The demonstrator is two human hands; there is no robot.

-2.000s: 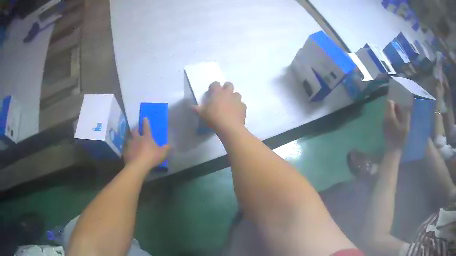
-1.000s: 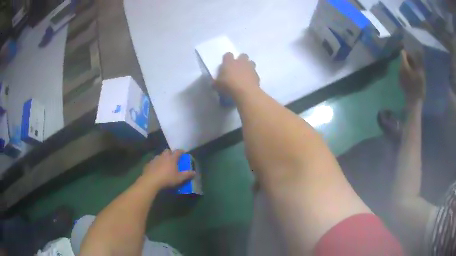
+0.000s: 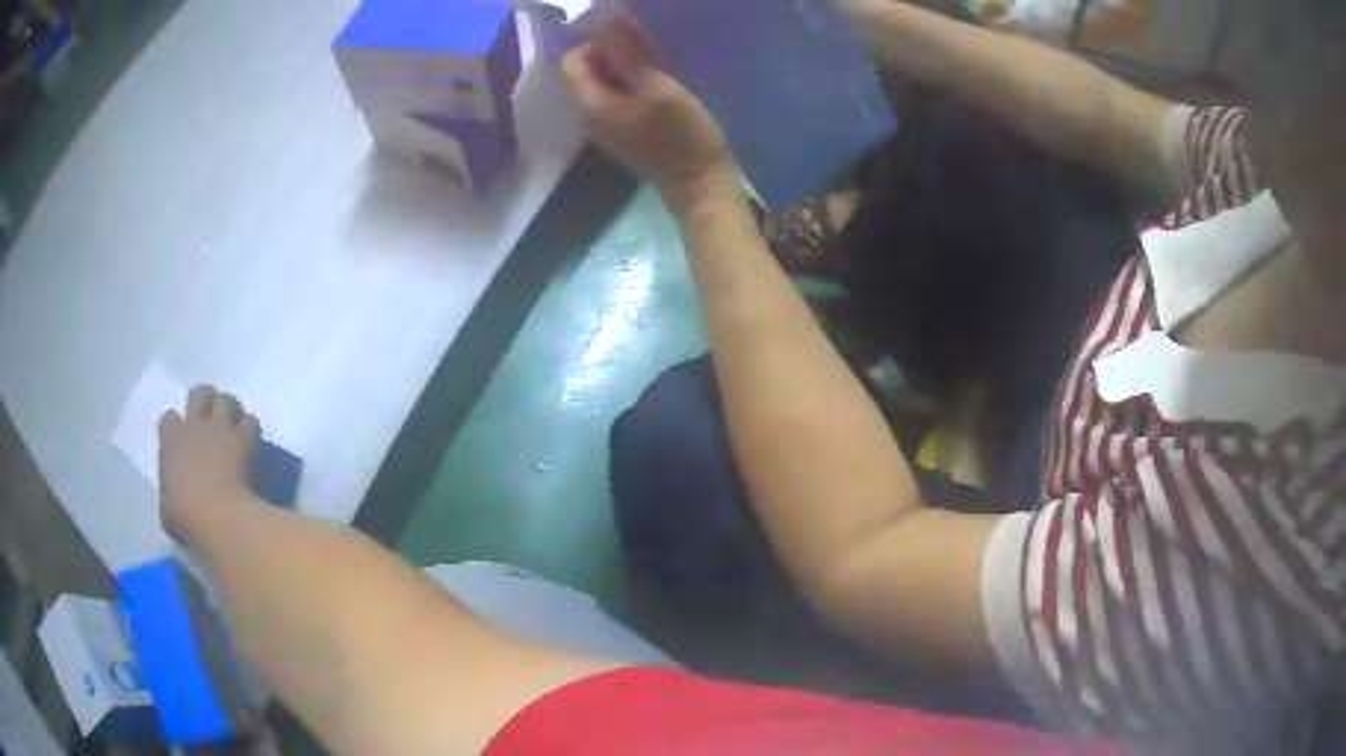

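Observation:
My right hand (image 3: pixel 207 458) is on a white and blue retail box (image 3: pixel 151 417) on the white board at the left. Its fingers grip over the box and hide much of it; a dark blue side shows right of the hand. My left hand is not in view. A box with a bright blue panel (image 3: pixel 174 650) is near the board's lower corner, partly behind my right forearm. A white box with blue print (image 3: pixel 89 665) is just left of it.
A blue-topped white retail box (image 3: pixel 428 89) stands on the white board (image 3: pixel 295 281). At the right, close by, a seated person in a striped shirt (image 3: pixel 1151 547) holds a large blue carton (image 3: pixel 782 89), arm reaching to the board. Green floor (image 3: pixel 546 384) shows between.
The view has swung right, so the board and boxes sit further left and the other person fills the right. My left hand has left the picture. My right hand remains on its box.

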